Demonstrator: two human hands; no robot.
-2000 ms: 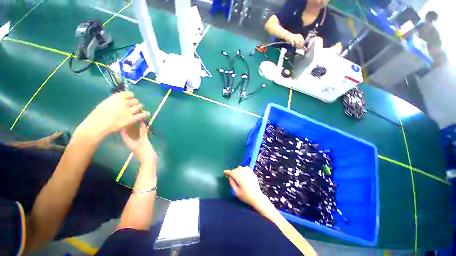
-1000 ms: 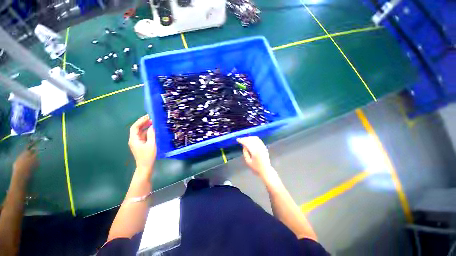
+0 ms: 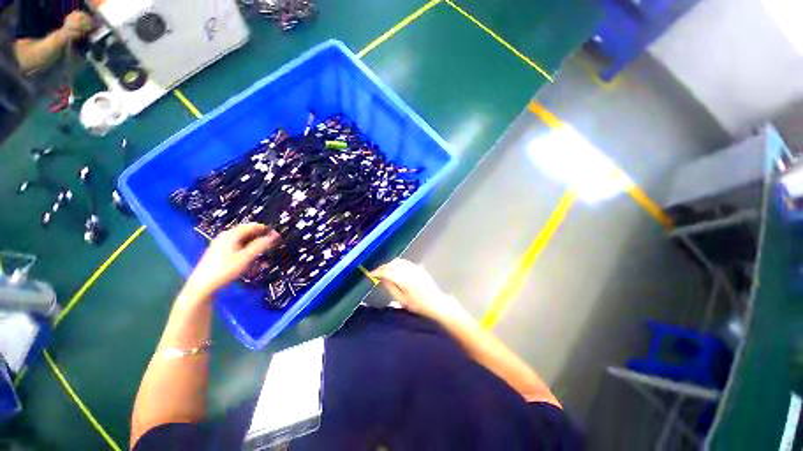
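A large blue tote stands on the green table, turned at an angle, and holds a mass of short black wire harnesses with small white or pink ends. A small green piece lies among them. My left hand reaches over the near left wall into the tote, its fingertips at the harnesses; whether it grips any cannot be told. My right hand is just outside the tote's near right side, by the table edge, fingers partly curled, with nothing visible in it.
Another person's hand is at a white tabletop machine at the upper left. Loose black cables lie left of the tote. A wire bundle lies beyond it. Grey floor with yellow lines is at the right, with a blue stool-like item.
The view has turned, and the tote now sits diagonally. My left hand has moved from the tote's outer left side to inside it. My right hand is now slightly away from the near wall.
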